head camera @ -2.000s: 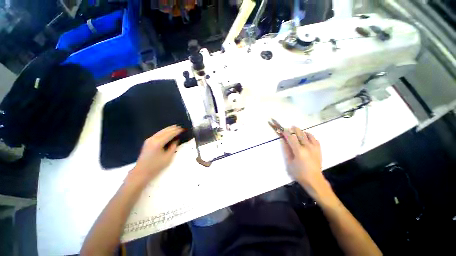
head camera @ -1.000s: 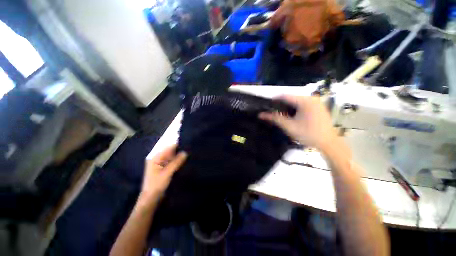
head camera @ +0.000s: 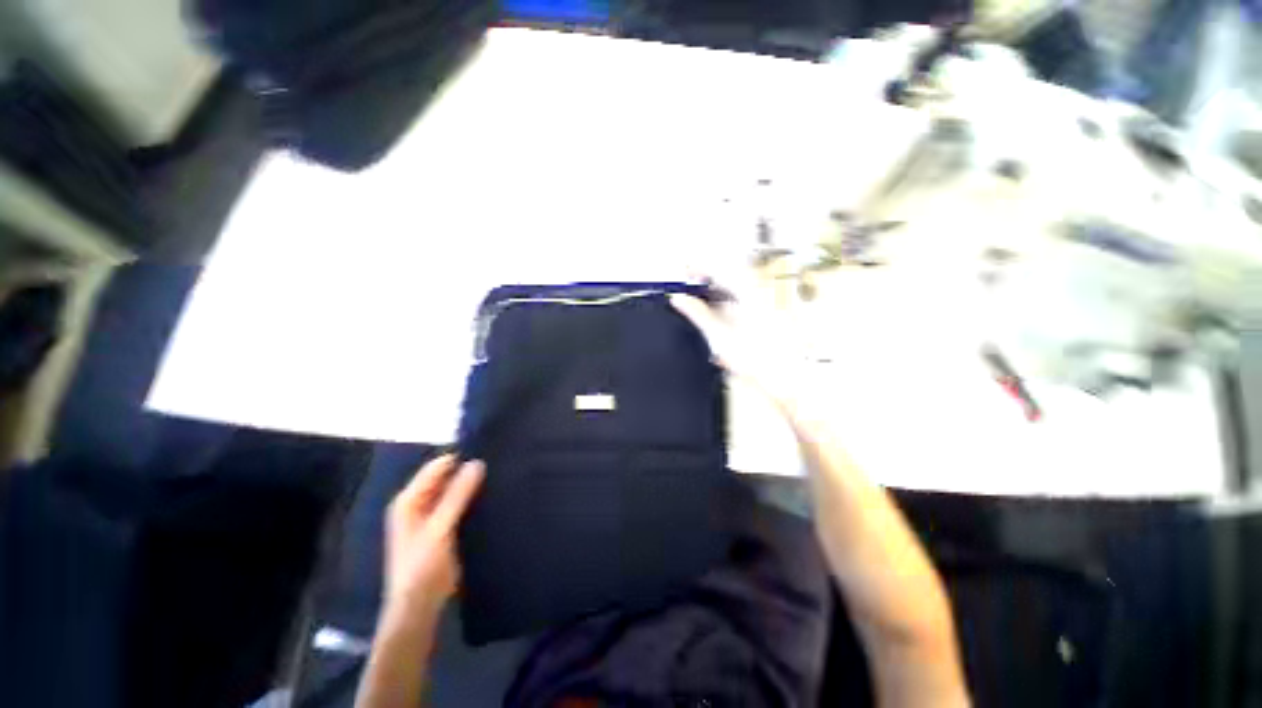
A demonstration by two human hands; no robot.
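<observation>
A black fabric panel (head camera: 595, 512) with rounded top corners and a small pale tag lies over the table's front edge and the wearer's lap. A thin pale line runs along its top edge. My left hand (head camera: 429, 526) holds its left side, thumb on top. My right hand (head camera: 709, 325) holds its top right corner; the fingertips are blurred and partly hidden. The white sewing machine (head camera: 1107, 263) stands to the right, blurred.
Red-handled snips (head camera: 1013, 385) lie on the white table (head camera: 332, 304) at the right. A pile of black pieces (head camera: 339, 69) sits at the table's back left. A strip of a blue bin (head camera: 554, 10) shows behind the table.
The tagged panel, earlier held up sideways at the table's left end, now lies flat in front of the body. The view has swung back right and down. Both hands still hold fabric.
</observation>
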